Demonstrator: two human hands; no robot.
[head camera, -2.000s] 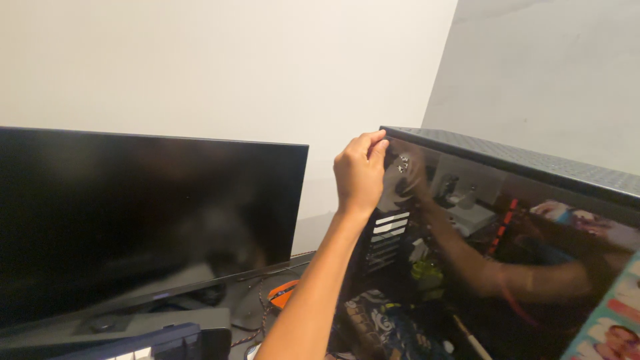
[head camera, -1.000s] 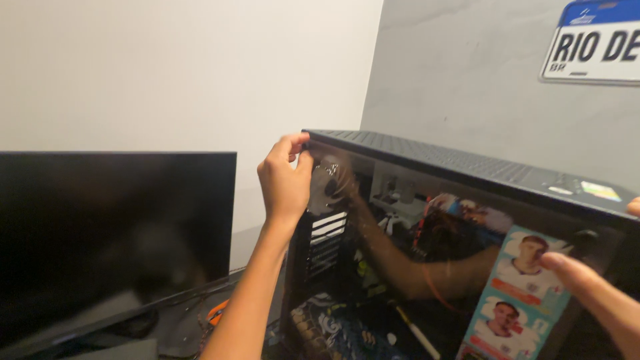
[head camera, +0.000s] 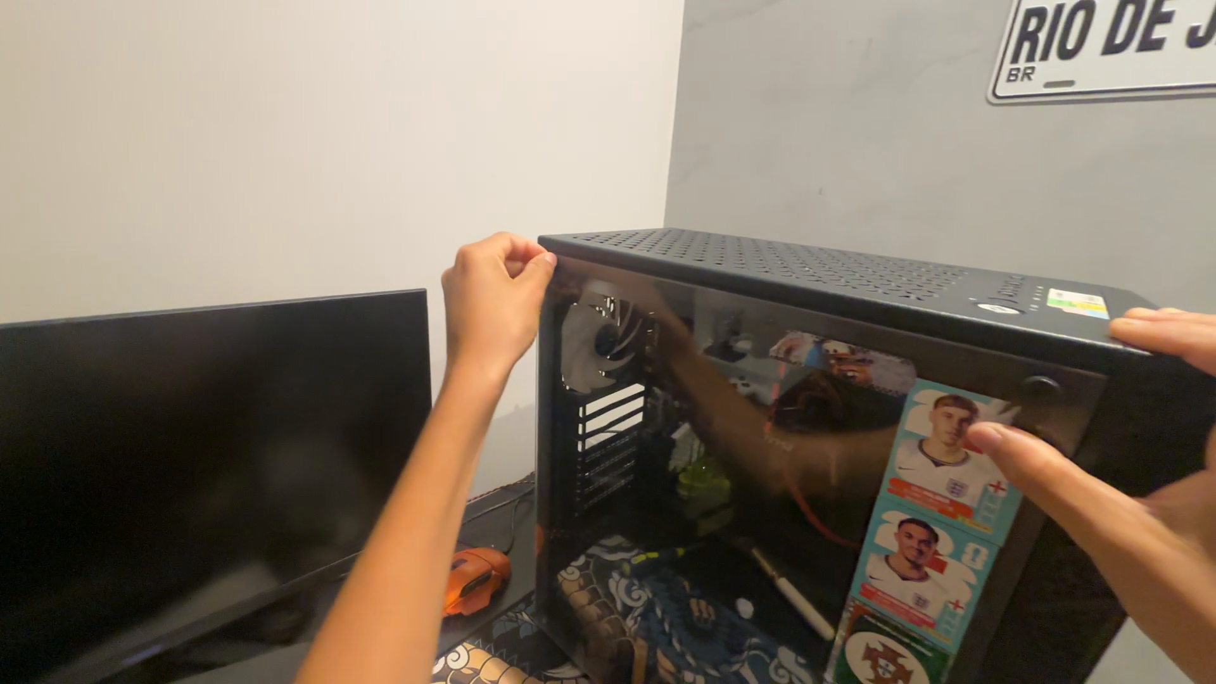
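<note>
A black computer tower case (head camera: 883, 294) with a perforated top stands at the right, its dark see-through side panel (head camera: 741, 532) facing me. Pinched fingers of my left hand (head camera: 499, 299) are at the case's upper rear corner; whether they grip the panel edge or a screw is hidden. My right hand (head camera: 1121, 494) spans the front end, fingers on the top and thumb on the panel by a player sticker (head camera: 950, 451). A second player sticker (head camera: 921, 570) is below it. Inside or reflected, a fan (head camera: 603, 337) shows at the panel's upper left.
A black monitor (head camera: 209, 456) stands at the left. Between it and the case lie an orange computer mouse (head camera: 478, 579) and a cable (head camera: 508, 499). A patterned desk mat (head camera: 503, 660) shows at the bottom. A plate with writing (head camera: 1111, 47) hangs on the grey wall.
My right hand has come into view and now rests on the front end of the case. My left hand stays at the upper rear corner. The view has turned right.
</note>
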